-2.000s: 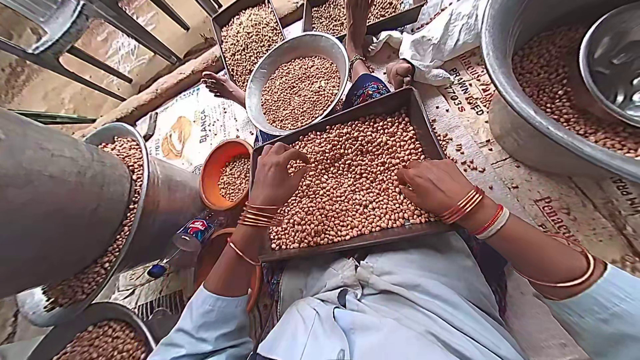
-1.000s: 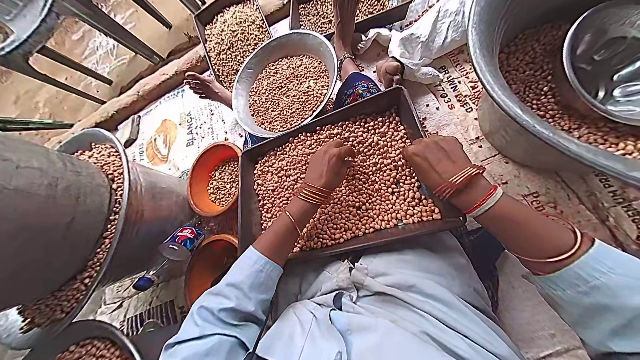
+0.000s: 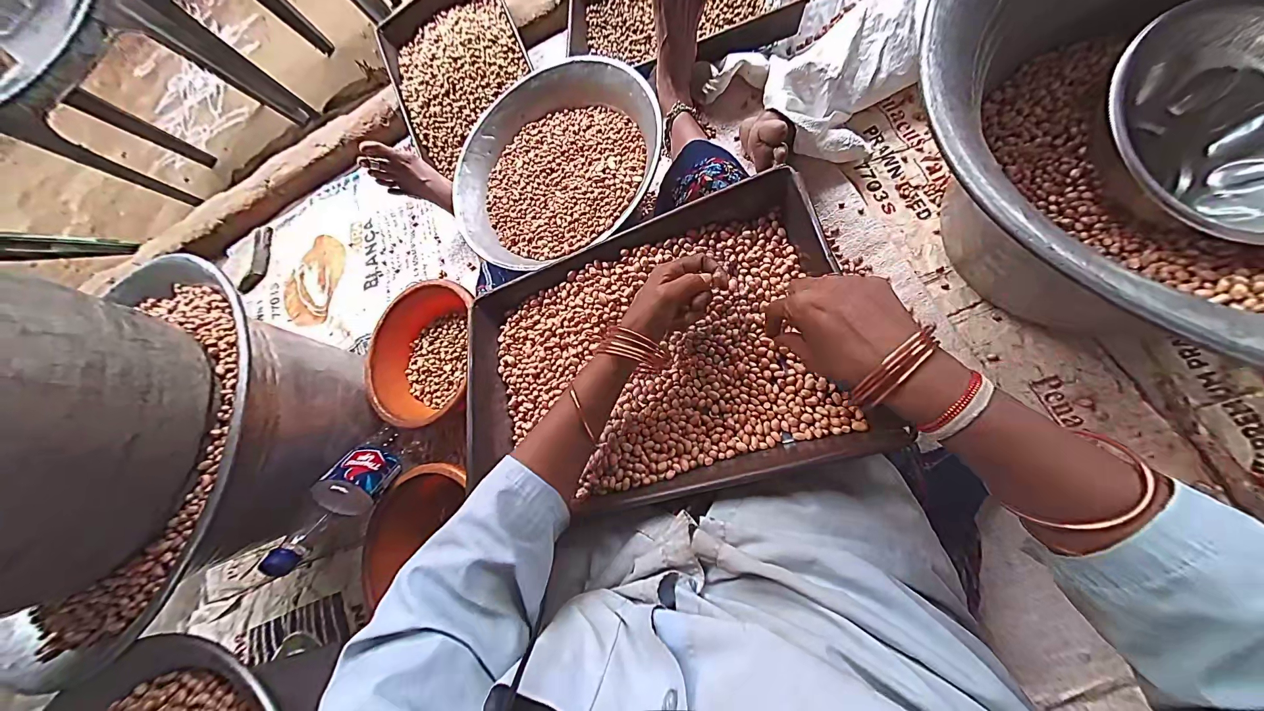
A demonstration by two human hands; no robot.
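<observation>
A dark metal tray [image 3: 810,225] lies across my lap, filled with pinkish-brown nuts [image 3: 711,405] that look like shelled peanuts. My left hand [image 3: 681,294] is over the middle of the tray, its fingers curled close to the nuts; whether a nut is pinched between them I cannot tell. Over the right part of the tray is my right hand [image 3: 839,326], knuckles up and fingers bent down towards the nuts. Its fingertips are partly hidden, and any nut in them cannot be made out. Bangles ring both wrists.
Beyond the tray stands a metal basin [image 3: 474,202] of nuts, beside another person's foot [image 3: 400,173]. Orange bowls [image 3: 380,365] and a plastic bottle [image 3: 355,479] are at the left, near a large metal vessel [image 3: 237,326]. A big metal pot [image 3: 997,247] stands right, holding nuts and a smaller bowl [image 3: 1126,118].
My left hand was at the tray's left part two seconds ago and is now over its middle. My right hand stays over the right part, its fingers now bent differently.
</observation>
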